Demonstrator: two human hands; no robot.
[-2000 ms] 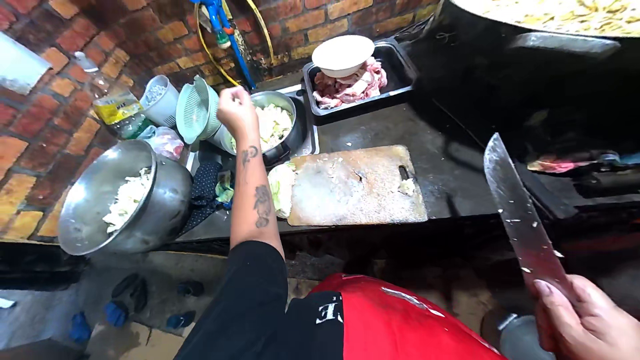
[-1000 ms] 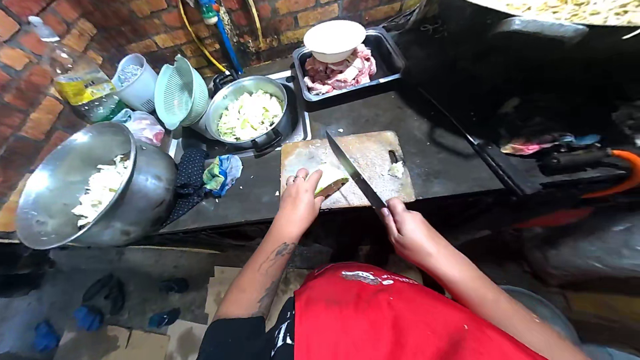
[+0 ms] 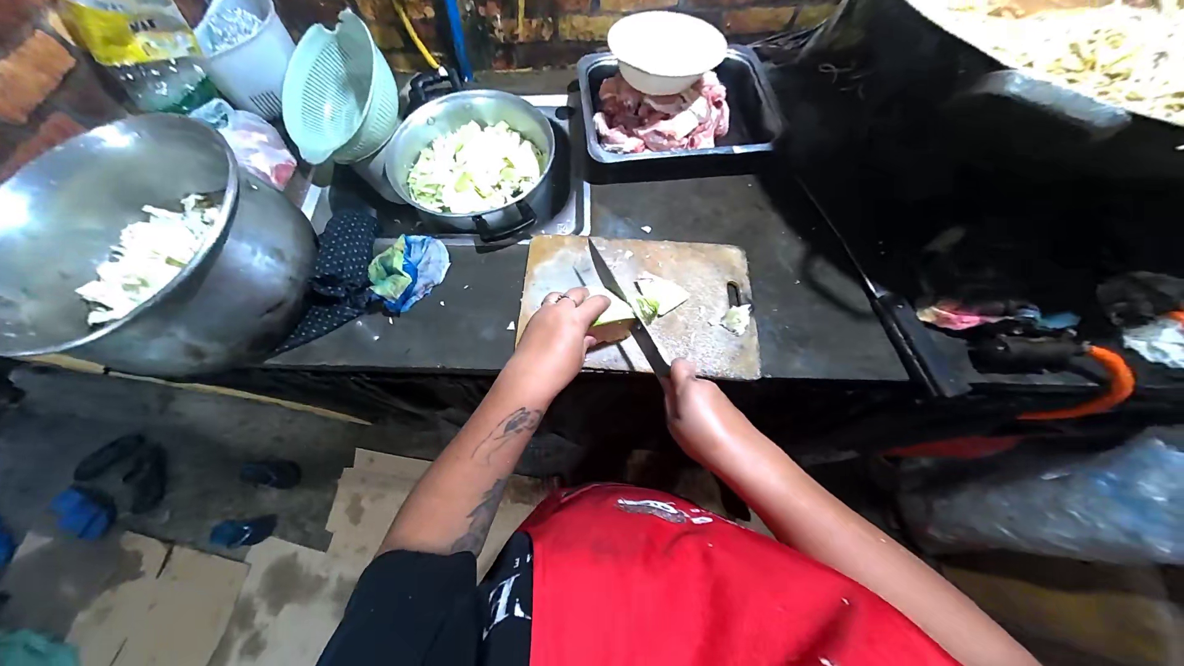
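My left hand (image 3: 562, 331) presses a piece of pale green cabbage (image 3: 615, 311) onto a worn cutting board (image 3: 705, 350). The handle of a large kitchen knife (image 3: 618, 277) is in my right hand (image 3: 696, 407); its blade slants up and left across the board, against the cabbage. A cut piece (image 3: 662, 294) lies just right of the blade, and a small scrap (image 3: 736, 319) sits near the board's handle slot. Behind the board stands a pot of chopped cabbage (image 3: 476, 171). The knife's cutting edge is partly hidden by the cabbage.
A large metal pot (image 3: 264, 268) with chopped cabbage stands left, beside a dotted cloth (image 3: 347, 268). Green colanders (image 3: 338, 92) are behind it. A black tray (image 3: 754, 102) holds raw meat (image 3: 661, 120) under a white bowl (image 3: 668, 46). A big wok (image 3: 1054, 97) and a long-handled tool (image 3: 911, 342) are right.
Two seconds ago my left hand was raised near the smaller pot and the knife was off to the right. Both hands have since come together over the board, where the cabbage is now in two pieces.
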